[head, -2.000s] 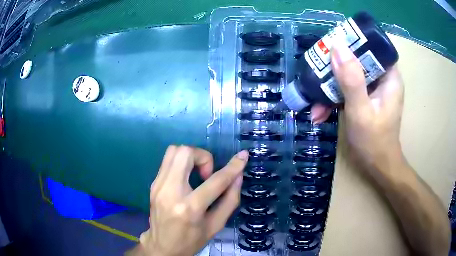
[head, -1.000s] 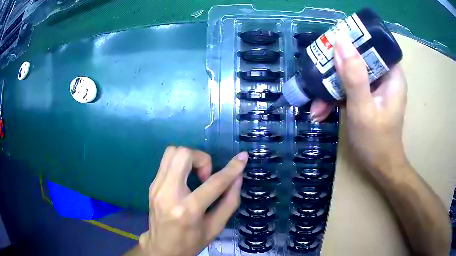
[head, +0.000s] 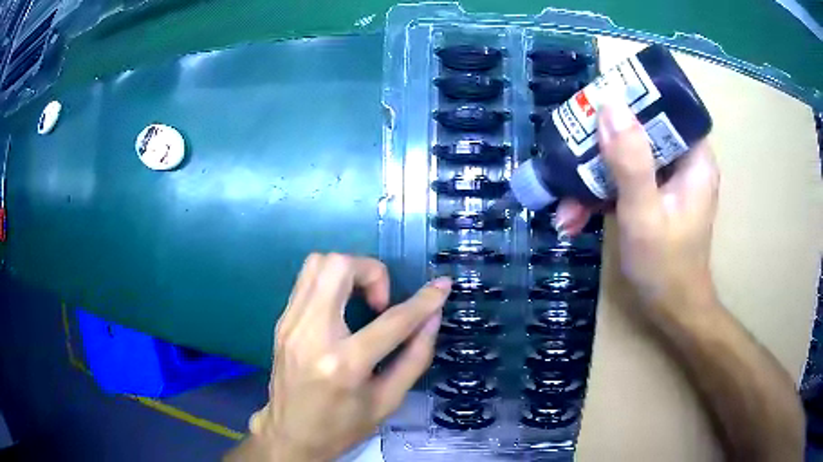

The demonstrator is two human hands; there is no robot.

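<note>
My right hand (head: 663, 207) holds a black adhesive bottle (head: 681, 95) with a white and red-orange label, tilted down to the left. Its pale grey-blue collar (head: 532, 185) is over the gap between two columns of black round parts (head: 469, 149); the dark tip is hard to make out against the parts. The parts stand on edge in a clear blister tray (head: 406, 180). My left hand (head: 352, 347) holds nothing, its fingers apart, with a fingertip at the left column's edge, near the middle of the tray. The bottle and right fingers hide some right-column parts.
Tan cardboard (head: 758, 226) lies right of the tray, under my right hand. A green mat (head: 271, 198) lies beneath, with two white discs (head: 161, 147) at left. A blue object (head: 135, 356) and a floor with a yellow line show at lower left.
The tray's lower parts now appear higher in the picture. The bottle tip reached a left-column part a second ago; the collar now sits slightly lower and further left. My left hand is nearly unchanged.
</note>
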